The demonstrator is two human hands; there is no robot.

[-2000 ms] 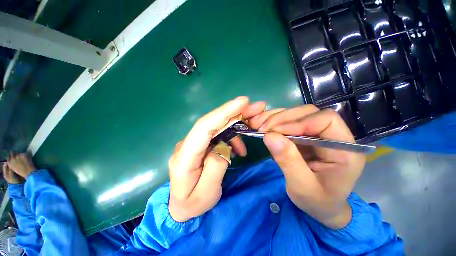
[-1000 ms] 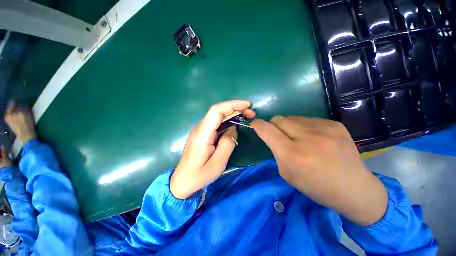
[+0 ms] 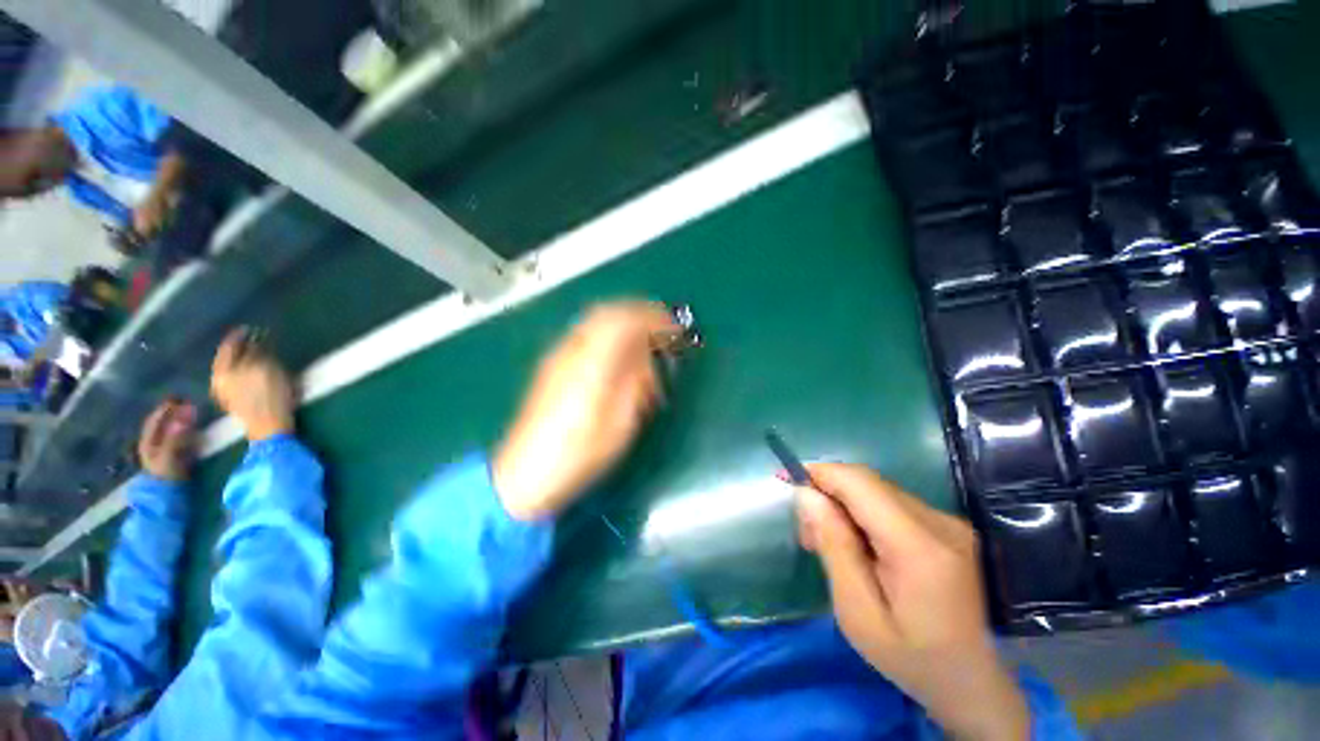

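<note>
My left hand [image 3: 586,413] is blurred and reaches over the green bench. Its fingertips are at a small dark device unit [image 3: 683,327] with shiny bits, near the white rail. The blur hides whether the fingers grip it. My right hand [image 3: 898,579] holds the dark tweezers [image 3: 786,456] between thumb and index finger, the tip pointing up and left, away from the unit. A large black blister tray [image 3: 1071,420] lies right of my right hand.
A white rail [image 3: 637,225] and post [image 3: 333,174] stand beyond the bench. A small blurred item [image 3: 743,102] lies on the dark green belt. Another person's hands [image 3: 254,388] are at left. A blue cord [image 3: 680,594] is near the front edge. More workers sit at upper left.
The view has shifted, showing more belt and tray. My hands have parted: the left moved forward to the bench unit, the right moved the tweezers away. The housing between my hands is gone from there.
</note>
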